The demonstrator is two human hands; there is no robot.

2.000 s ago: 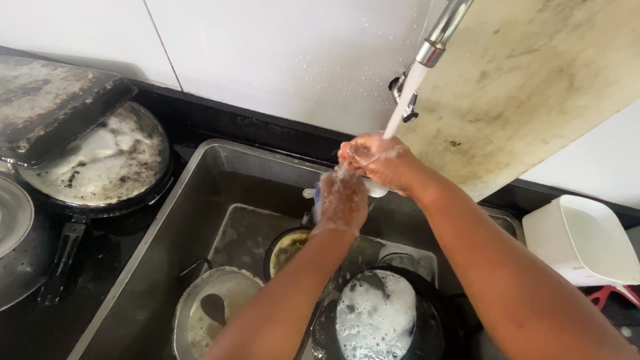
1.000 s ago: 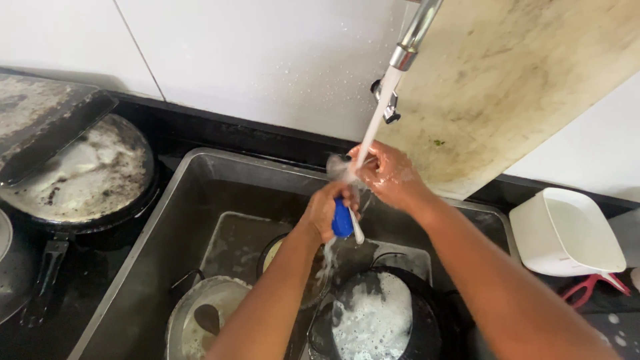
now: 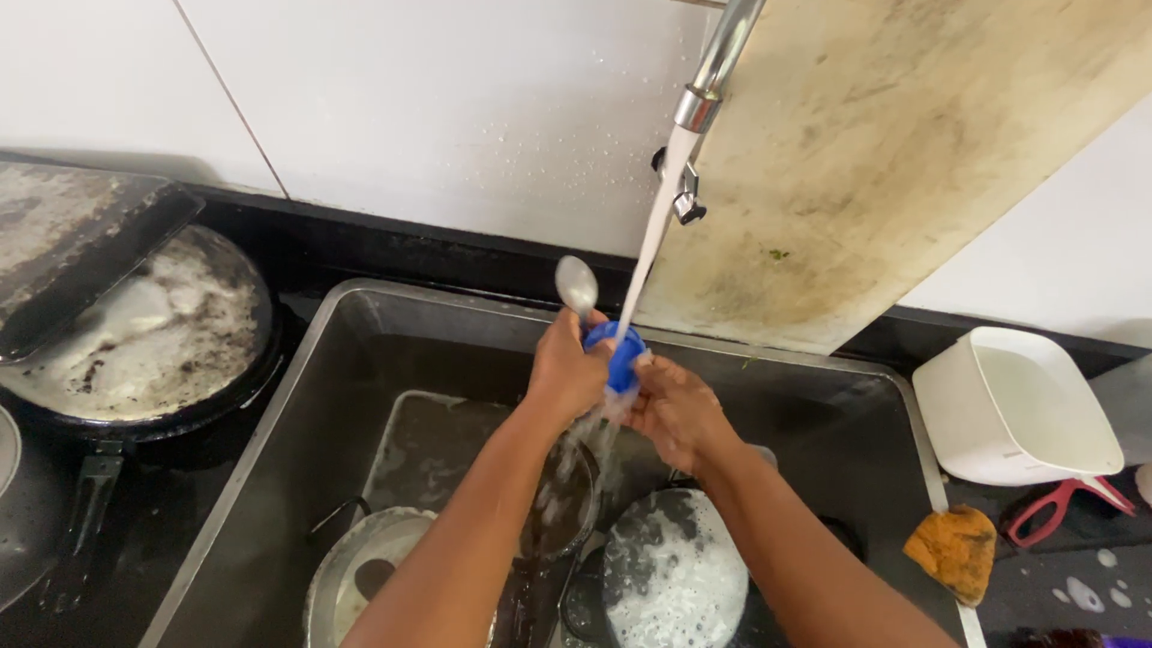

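Water runs from the metal faucet spout (image 3: 697, 108) onto a small blue plastic cup or lid (image 3: 621, 355). My left hand (image 3: 571, 364) grips the blue piece by its left side and also holds a metal spoon (image 3: 576, 283), whose bowl points up. At the right side of the blue piece is my right hand (image 3: 675, 409), fingers curled at its rim; whether they grip it is unclear. Beneath my hands, in the sink, are a dark pot with suds (image 3: 675, 567), a metal pan with cloudy liquid (image 3: 328, 585) and a dark round vessel (image 3: 567, 504) under the splashing water.
Left of the sink (image 3: 270, 432) lie a sooty frying pan (image 3: 171, 333) and a blackened tray (image 3: 81, 234). On the right are a white plastic container (image 3: 981, 423), red-handled scissors (image 3: 1044, 517) and an orange sponge or cloth (image 3: 954, 549) on the rim. A stained board (image 3: 864, 162) leans against the wall.
The spoon's bowl now points upward above my left hand. The blue piece has moved up under the stream, and my right hand has come down beside it.
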